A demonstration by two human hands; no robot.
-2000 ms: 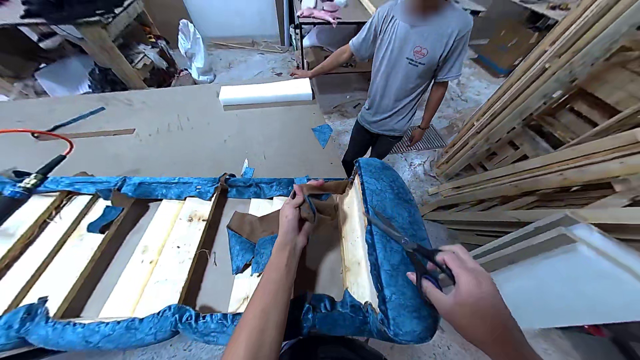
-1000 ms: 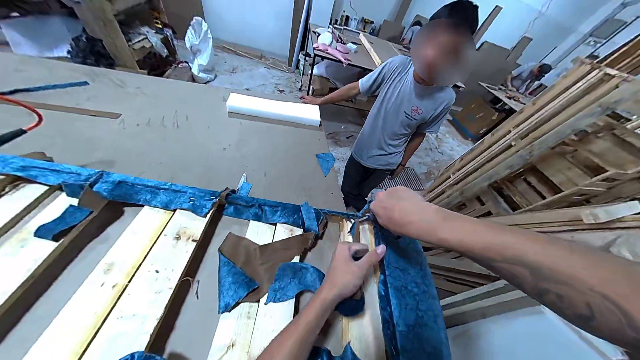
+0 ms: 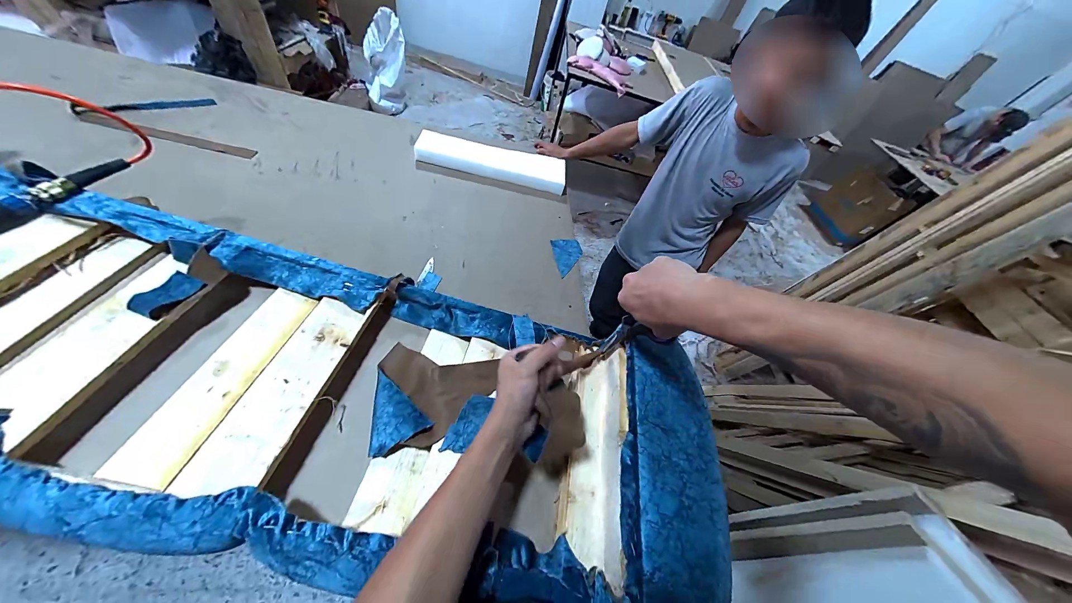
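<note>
My left hand [image 3: 528,381] grips brown-backed blue fabric [image 3: 444,385] and pulls a strip of it toward the frame's upper right corner. My right hand [image 3: 662,297] is closed on scissors [image 3: 615,337], whose blades meet the strip at that corner; the handles are mostly hidden by the fingers. The wooden slatted furniture frame [image 3: 243,368] lies with its slats facing up, and blue upholstery [image 3: 674,469] wraps its edges. A loose blue flap [image 3: 165,293] rests over a slat at the left.
A person in a grey T-shirt [image 3: 703,176] stands across the table [image 3: 335,167], one hand near a white foam block [image 3: 490,161]. An orange hose [image 3: 126,126] with a fitting is at the left. Stacked timber [image 3: 946,226] fills the right side. A blue scrap [image 3: 566,255] lies by the table edge.
Two seconds ago my right hand held the scissors over the rounded blue end; now it is at the upper corner. My left hand has drawn the fabric back from that corner since one second ago.
</note>
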